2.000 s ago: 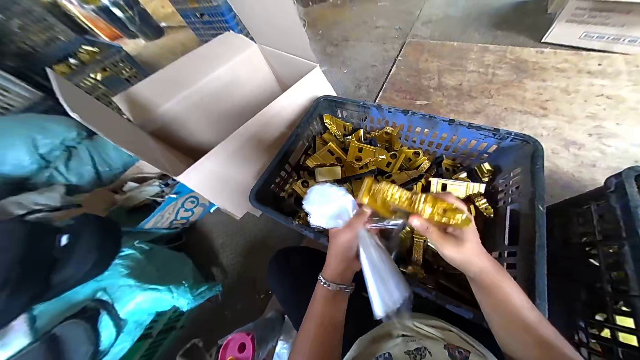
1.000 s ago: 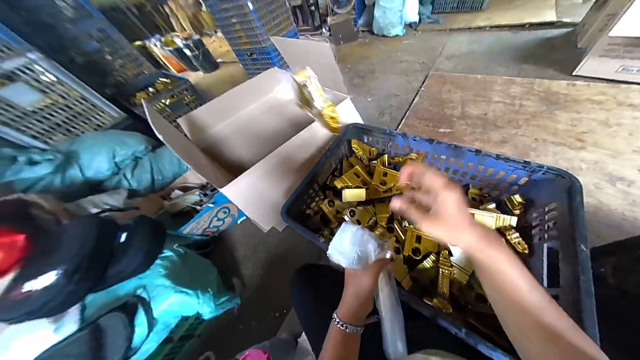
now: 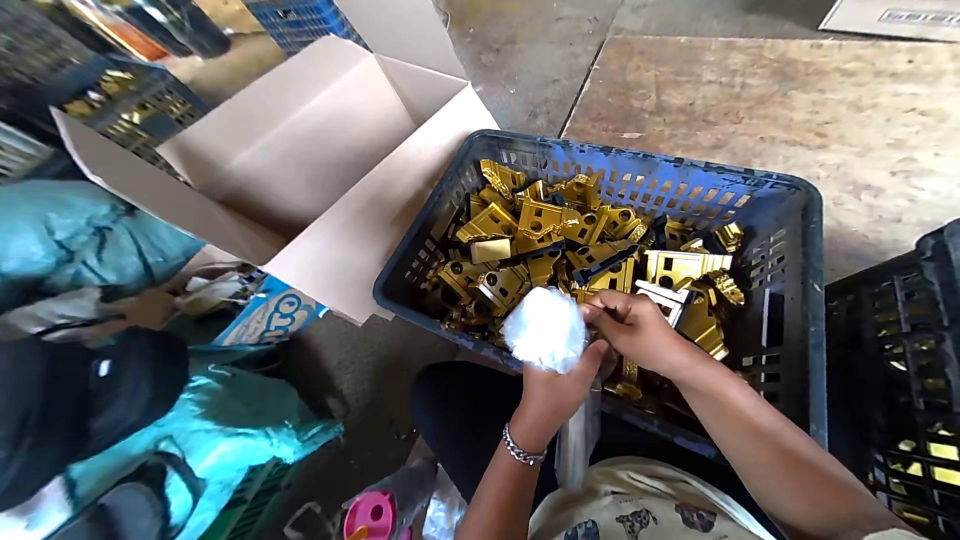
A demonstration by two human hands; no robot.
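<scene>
My left hand [image 3: 559, 386] is closed on a bundle of clear plastic bags [image 3: 546, 330], whose long end hangs down toward my lap. The fingertips of my right hand [image 3: 634, 330] pinch at the bundle's edge, close to my left thumb; the exact grip is partly hidden. Both hands are over the near rim of a dark plastic crate [image 3: 814, 300]. Many shiny gold plastic parts [image 3: 540, 217] with round holes lie jumbled in it, some with black pieces. Left of the crate stands an open cardboard box [image 3: 292, 127]; the part of its floor that shows is in shadow.
A black crate [image 3: 885, 337] with gold parts is at the right. Teal sacks [image 3: 90, 232] and a black bag lie at the left. A plywood board [image 3: 757, 97] lies beyond the crate. A pink plastic item [image 3: 370, 514] is near my legs. Another crate with gold parts stands behind the box.
Two seconds ago my right hand held a gold bundle; one second ago a wrapped gold bundle was at the open box and that hand was apart. Now my right hand is at the bags.
</scene>
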